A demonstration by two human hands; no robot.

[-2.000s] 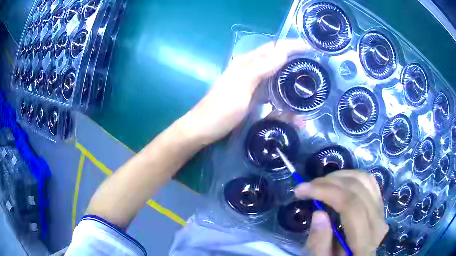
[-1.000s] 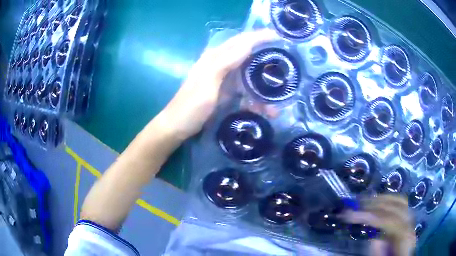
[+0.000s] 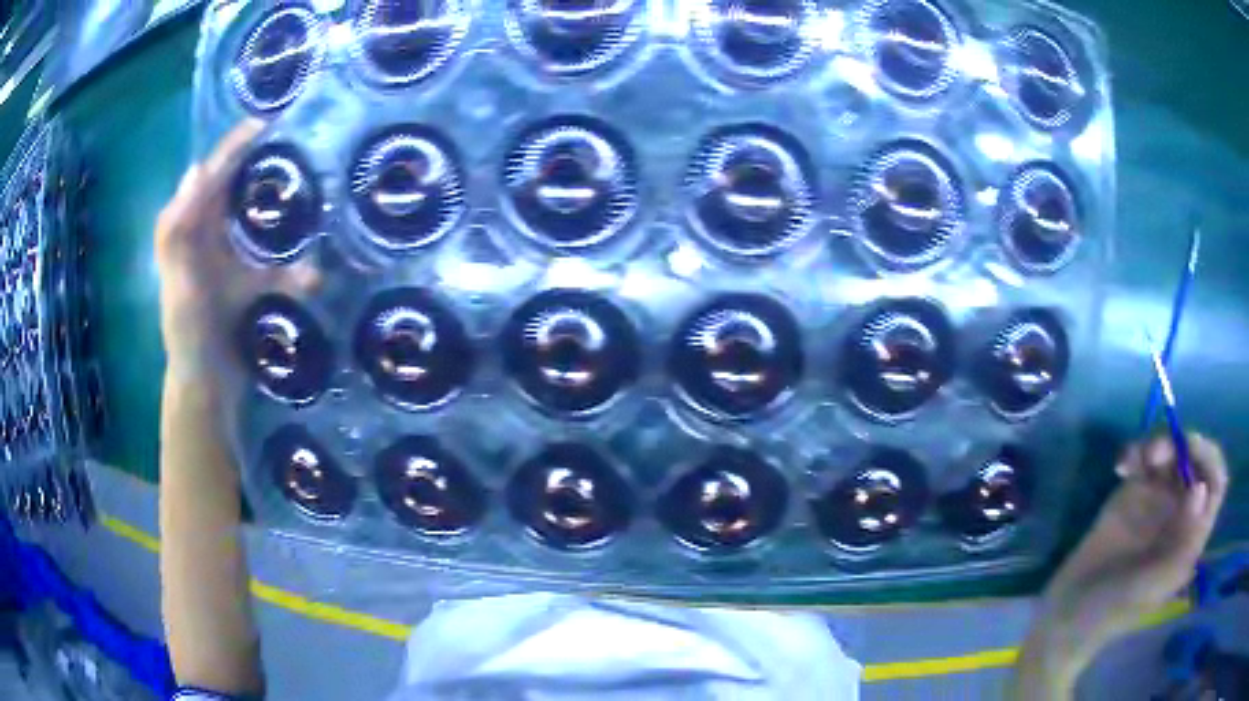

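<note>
A clear blister tray (image 3: 658, 274) of dark round reflector cups (image 3: 564, 353) fills the middle of the view, held up above the bench. The upper rows show fine radial ribs with glinting centres. My left hand (image 3: 219, 247) grips the tray at its left edge; its fingers show through the plastic. My right hand (image 3: 1175, 500) is off the tray at the lower right, with a thin blue brush (image 3: 1174, 418) held between the fingers, pointing up. Another thin blue stick (image 3: 1185, 281) lies beside the brush on the mat.
A stack of filled trays (image 3: 41, 329) stands at the far left on the green mat (image 3: 130, 260). Grey floor with yellow lines (image 3: 329, 607) shows below the tray. Blue material (image 3: 82, 623) is at the lower left. Dark blue items (image 3: 1199, 664) are at the lower right.
The tray has swung left and now faces me more squarely. My right hand has moved from over the cups to the right, away from the tray, still holding the brush.
</note>
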